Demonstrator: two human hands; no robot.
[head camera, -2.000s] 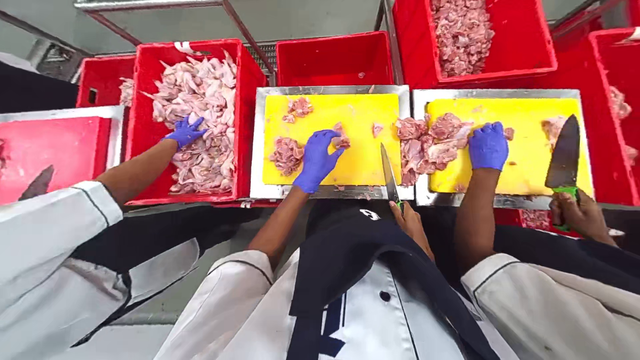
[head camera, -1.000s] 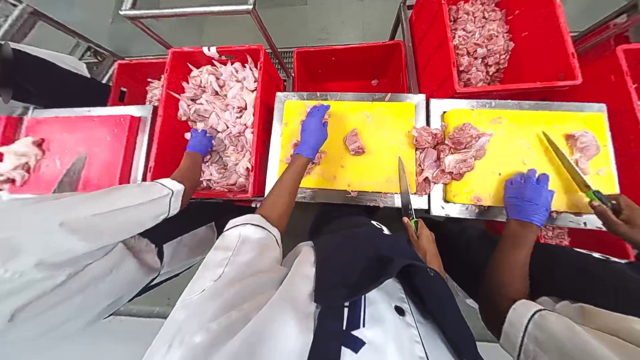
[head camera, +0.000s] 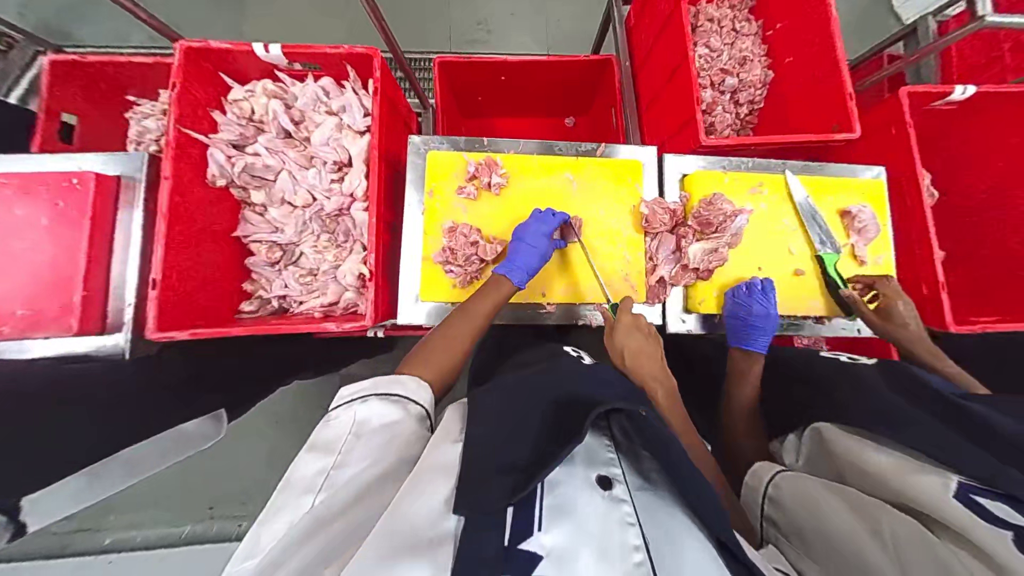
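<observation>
My left hand (head camera: 534, 246), in a blue glove, holds a small piece of raw meat (head camera: 570, 230) on the yellow cutting board (head camera: 528, 188). A knife (head camera: 590, 262) rests its tip at that piece; my bare right hand (head camera: 634, 340) grips its handle at the board's near edge. Left of my gloved hand lies a pile of cut meat (head camera: 464, 254), with a smaller group of pieces (head camera: 484, 176) above it. Larger raw meat pieces (head camera: 692, 240) bridge the gap to the neighbouring board on the right.
A co-worker's gloved hand (head camera: 750, 314) and bare hand with a green-handled knife (head camera: 824, 240) are at the right board (head camera: 768, 292). A red crate of chicken wings (head camera: 264, 326) stands at left. Behind are a red crate (head camera: 528, 62) and another holding cut meat (head camera: 850, 120).
My left hand has moved from the board's left side to the piece at the knife tip. The co-worker at left is no longer beside the wing crate.
</observation>
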